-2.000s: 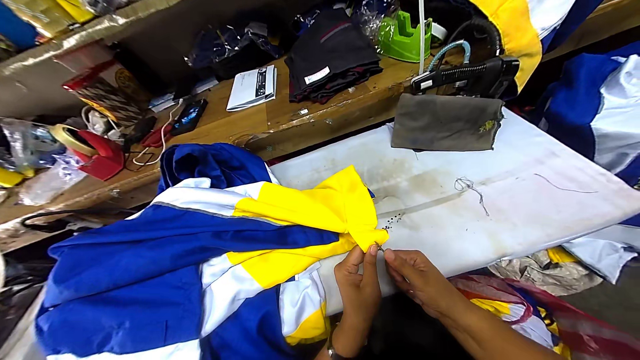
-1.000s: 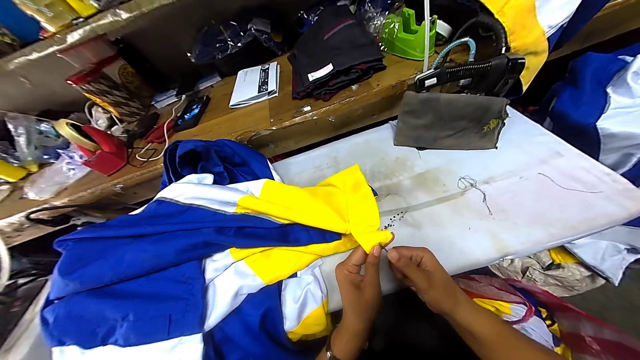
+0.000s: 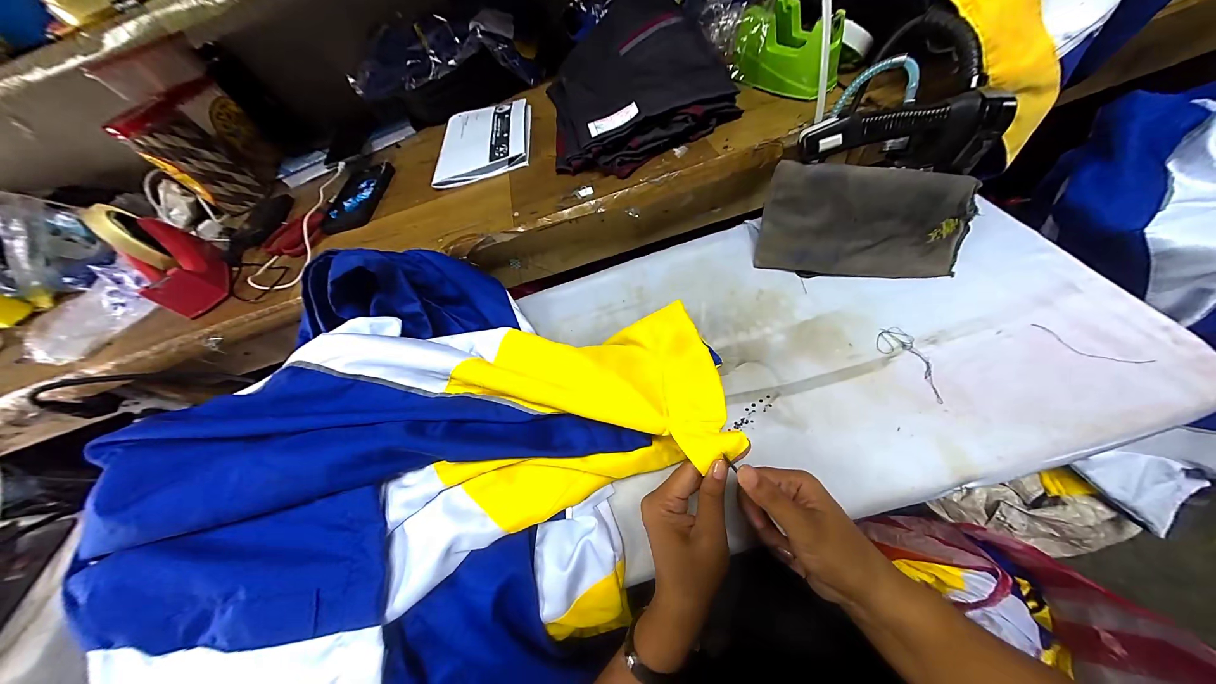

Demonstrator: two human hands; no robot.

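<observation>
A blue, white and yellow garment [image 3: 313,513] lies bunched over the left part of a table with a white cloth cover [image 3: 855,380]. My left hand [image 3: 689,513] pinches the tip of its yellow part [image 3: 655,380] between thumb and finger. Close on the right, my right hand [image 3: 798,518] holds a small, thin dark thing [image 3: 731,465] at the fabric's edge; what it is cannot be told. Small dark bits [image 3: 750,410] are scattered beside the yellow cloth. A tangle of thread [image 3: 907,351] lies farther right.
A folded grey cloth [image 3: 864,223] lies at the table's back edge. Behind runs a wooden shelf with a phone [image 3: 357,197], a red tape dispenser [image 3: 180,266], a white booklet [image 3: 483,142], folded dark clothes [image 3: 636,85] and a green holder [image 3: 784,47]. A reddish plastic bag [image 3: 1102,608] of cloth sits lower right.
</observation>
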